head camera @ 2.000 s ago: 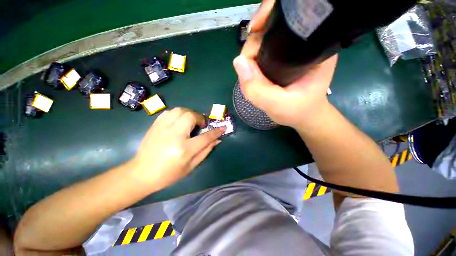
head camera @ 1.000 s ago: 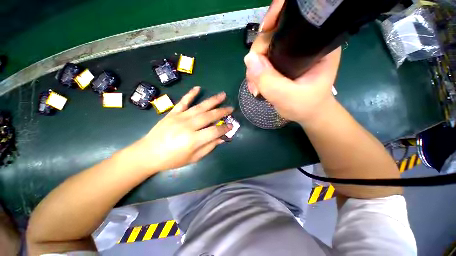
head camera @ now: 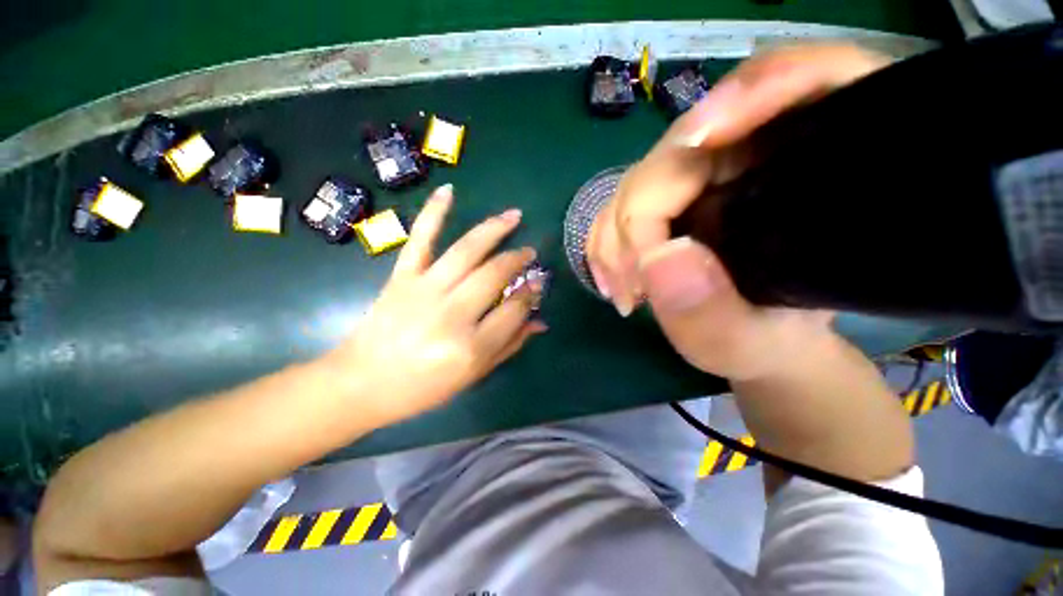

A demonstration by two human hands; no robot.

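My left hand [head camera: 437, 309] lies with fingers spread over a small device housing [head camera: 534, 283] at the centre of the bench, its fingertips touching it and covering most of it. My right hand [head camera: 699, 221] grips the large black electric screwdriver [head camera: 874, 192], which is tilted and fills the upper right. Its tip is hidden behind my fingers. The round grey dimpled screw tray [head camera: 581, 221] is partly covered by my right hand. No single screw can be made out.
Several black housings [head camera: 338, 208] with white, yellow-edged batteries [head camera: 381, 232] lie at the left and centre-left. More housings [head camera: 611, 86] lie by the pale rail [head camera: 315, 68] at the back. The black cord [head camera: 816, 475] crosses my right forearm.
The screwdriver has swung from upright to a tilt towards the right, with my right hand turned over the tray. My left hand has stayed over the housing. More housings at the back are uncovered.
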